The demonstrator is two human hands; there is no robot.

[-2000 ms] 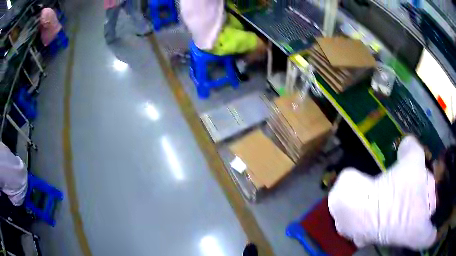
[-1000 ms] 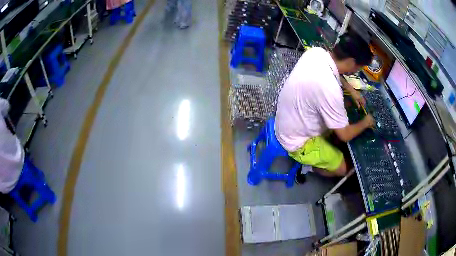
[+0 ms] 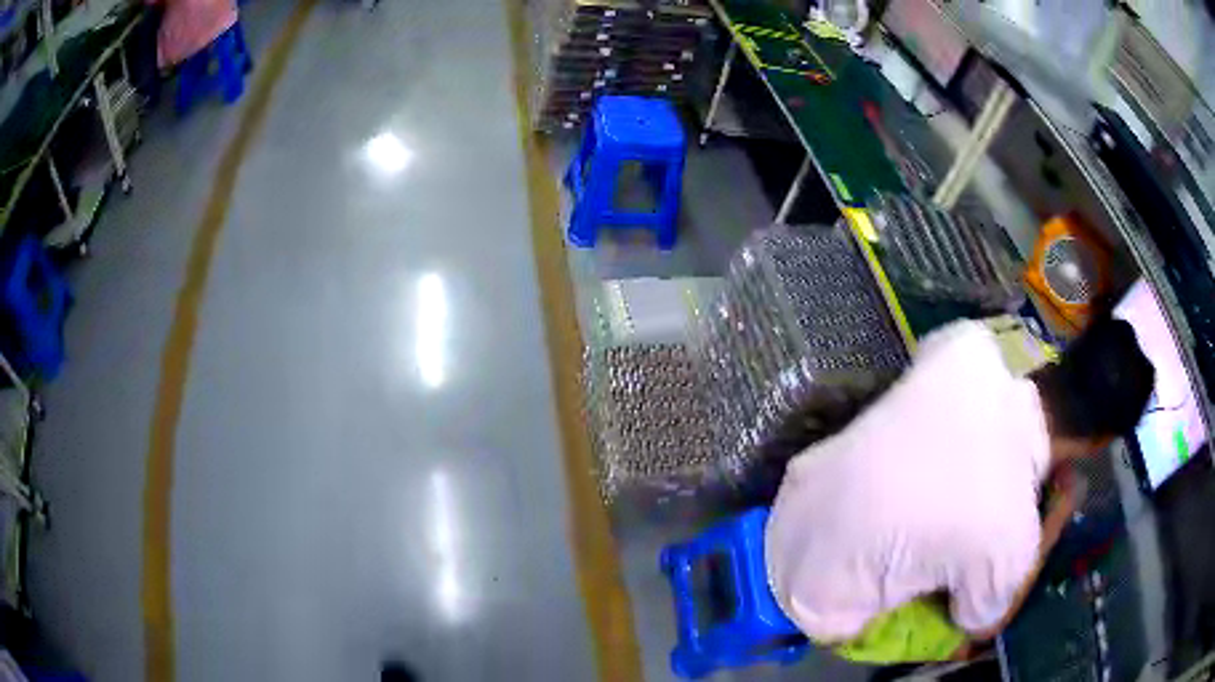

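Neither of my hands is in the picture. Nearest on my right, a person in a pale pink shirt [image 3: 919, 480] and green shorts sits on a blue stool [image 3: 730, 593] and leans over the bench. Beside the person, stacked clear trays [image 3: 833, 300] with rows of small dark items stand on the floor. A lower stack of filled trays [image 3: 660, 406] stands next to them, with a pale flat sheet [image 3: 653, 309] behind it. A small dark shape [image 3: 397, 670], too blurred to name, shows at the bottom edge.
The grey floor aisle [image 3: 333, 346] runs ahead between two brown-yellow lines. An unoccupied blue stool [image 3: 633, 167] stands at the right line, before more stacked trays [image 3: 620, 60]. An orange fan [image 3: 1069, 267] and a monitor [image 3: 1162, 386] stand on the right bench. Benches and stools line the left.
The view has moved forward along the aisle. The seated person, tray stacks and unoccupied stool are nearer and lower in the picture. The cardboard stacks and the walking person have left the view.
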